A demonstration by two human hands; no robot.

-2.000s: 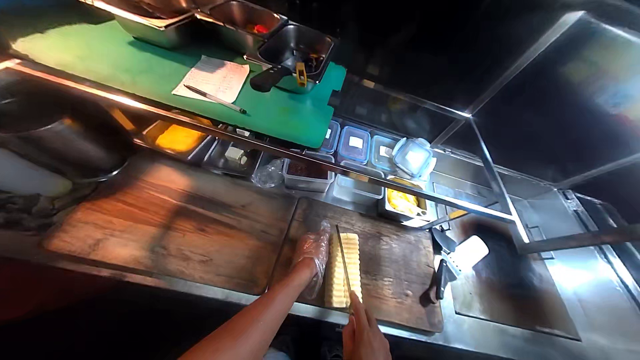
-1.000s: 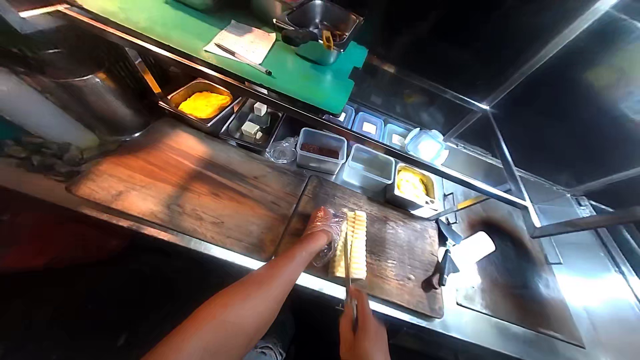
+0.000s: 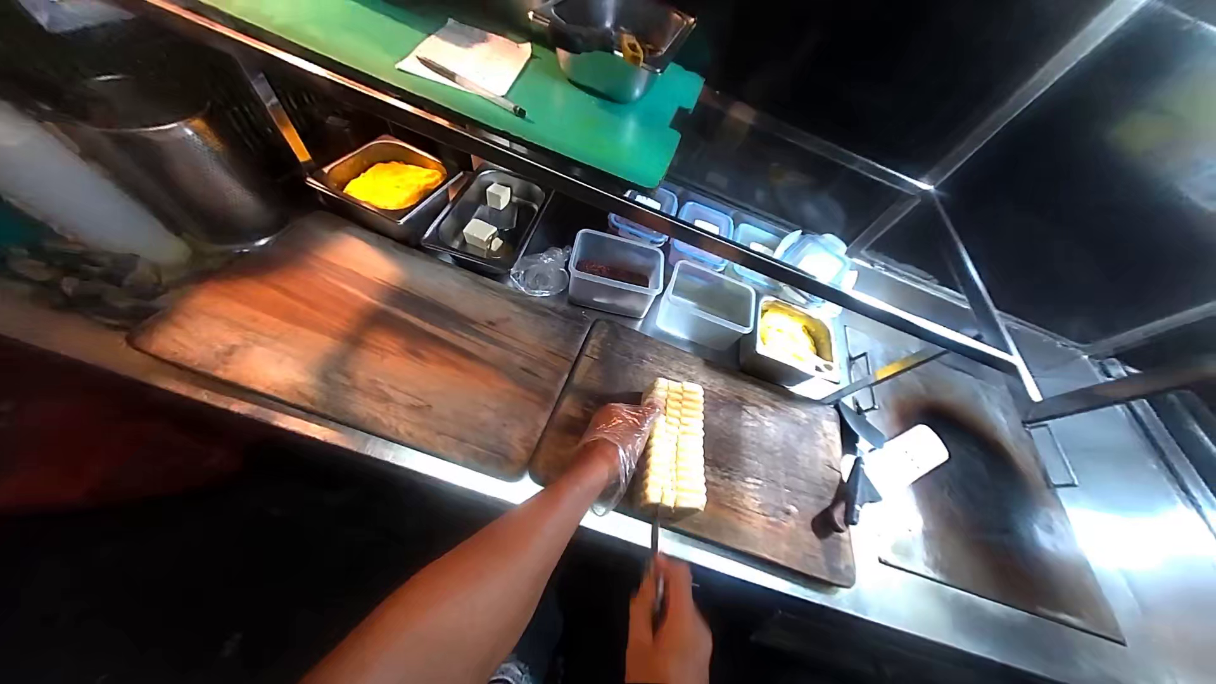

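Note:
A long pale-yellow ridged block of food (image 3: 676, 446), split lengthwise by a line down its middle, lies on the right wooden cutting board (image 3: 760, 475). My left hand (image 3: 622, 437), in a clear plastic glove, presses against the block's left side. Below the near end of the block, my right hand (image 3: 670, 617) grips a knife (image 3: 655, 537) whose visible part points away from me; how much of its blade lies in or under the block cannot be told. The right hand looks bare and slightly blurred.
Left lies a second wooden board (image 3: 380, 351). Behind stand a metal pan of yellow food (image 3: 394, 185), a pan with white blocks (image 3: 480, 233) and plastic tubs (image 3: 616, 275). A metal shelf edge (image 3: 760, 261) crosses above them. Black-handled tools (image 3: 860, 484) lie right, beside a flat griddle (image 3: 988, 494).
The knife has been drawn back toward me from along the top of the block, and my right hand with it. My left hand stays at the block's left side. The view has shifted.

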